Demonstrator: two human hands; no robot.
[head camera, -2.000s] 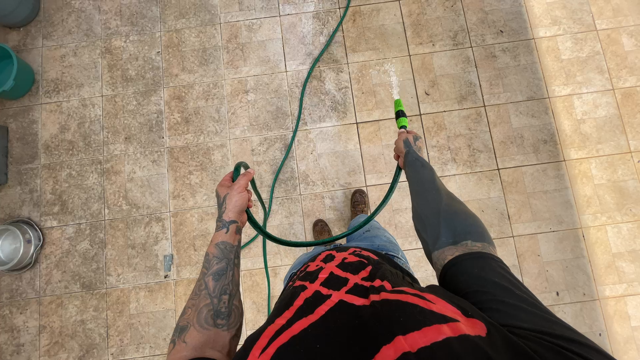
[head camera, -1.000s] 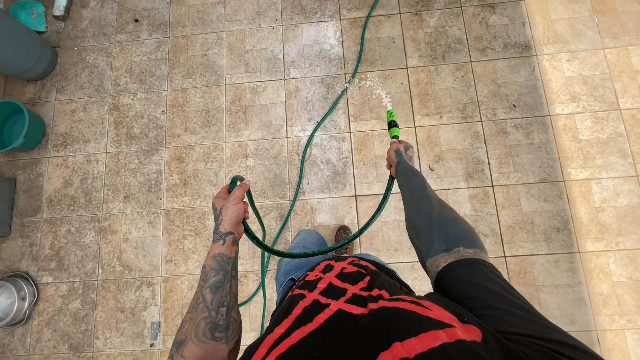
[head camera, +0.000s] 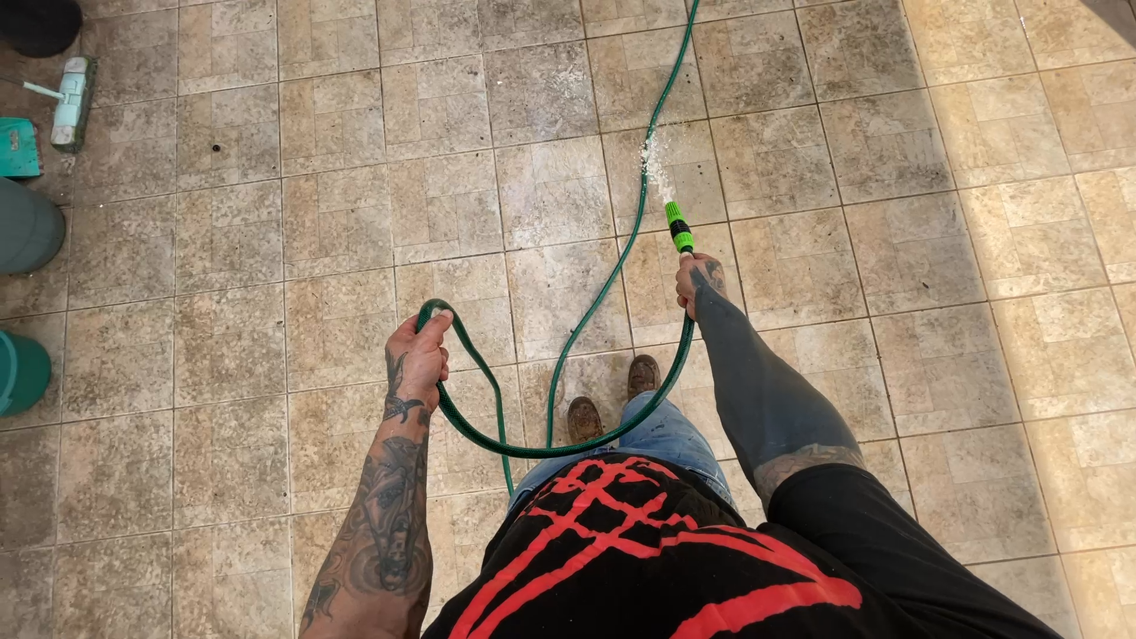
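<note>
My left hand (head camera: 419, 357) grips a bend of the green garden hose (head camera: 532, 451), left of my boots. From there the hose hangs in a loop across my legs and rises to my right hand (head camera: 698, 282). That hand is closed round the hose's end, just behind a bright green and black spray nozzle (head camera: 678, 227). The nozzle points away from me, and water (head camera: 656, 169) comes out of its tip. Beyond it, another stretch of the hose lies over the tiled floor (head camera: 453, 204) and runs up to the top edge of the view.
Along the left edge stand a teal bucket (head camera: 22, 373), a large grey-green container (head camera: 25, 226) and a dark round container (head camera: 40, 22). A teal dustpan (head camera: 19, 146) and a pale floor brush (head camera: 73, 104) lie near them. My brown boots (head camera: 643, 376) stand below the nozzle.
The view has shifted, and the floor brush has come into sight while the metal pot at the left has gone out of it. Both hands keep their hold, and water still flows.
</note>
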